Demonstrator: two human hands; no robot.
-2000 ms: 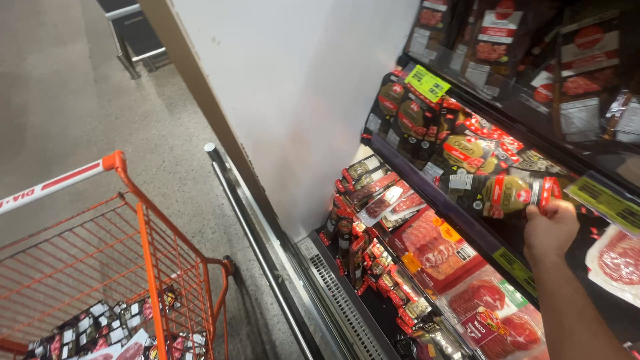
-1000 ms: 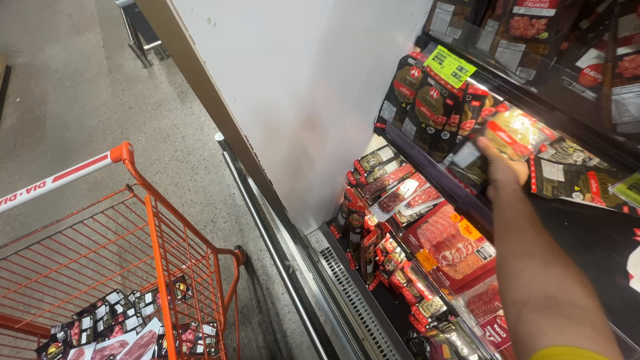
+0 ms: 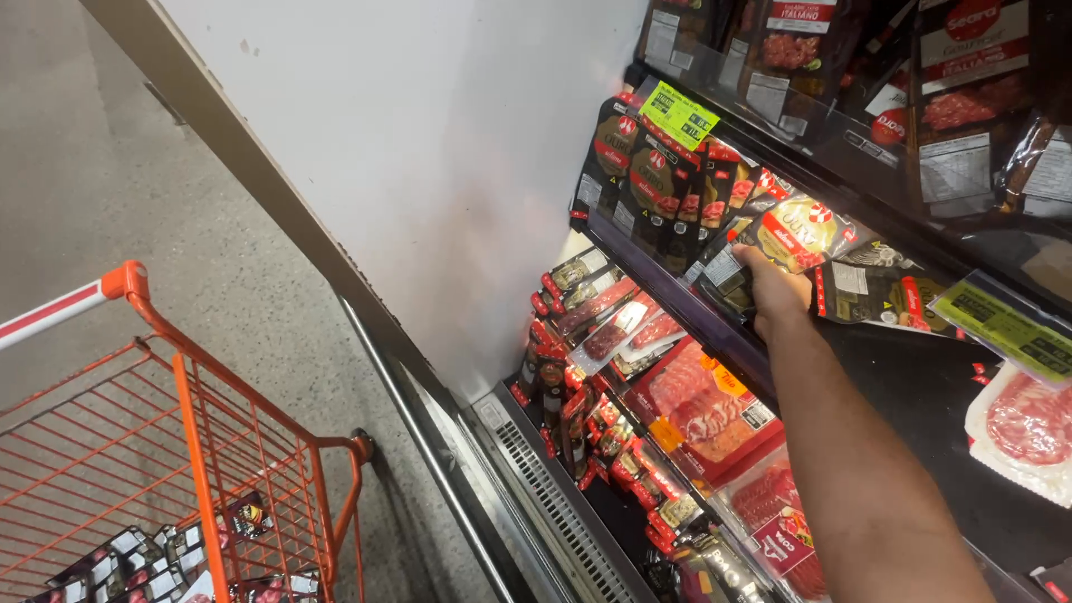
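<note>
My right hand (image 3: 775, 289) reaches in from the lower right to the middle shelf. Its thumb and fingers hold a black and gold packet of sliced cured meat (image 3: 796, 234), tilted among similar packs; the fingertips are partly hidden. Left of the hand, upright black salami packets (image 3: 657, 180) stand in a row beneath a green price tag (image 3: 678, 115). Another black packet (image 3: 879, 293) lies to the right of the hand. My left hand is out of view.
An orange shopping cart (image 3: 193, 402) with several packets (image 3: 134, 565) inside stands at the lower left. A white side panel (image 3: 402, 151) and a metal rail (image 3: 427, 452) edge the chiller. A lower shelf holds red meat trays (image 3: 712, 402). A round meat pack (image 3: 1026, 419) lies at right.
My right hand has moved left along the middle shelf since two seconds ago, when it held a packet farther right. Over the last second it has stayed near the same packets.
</note>
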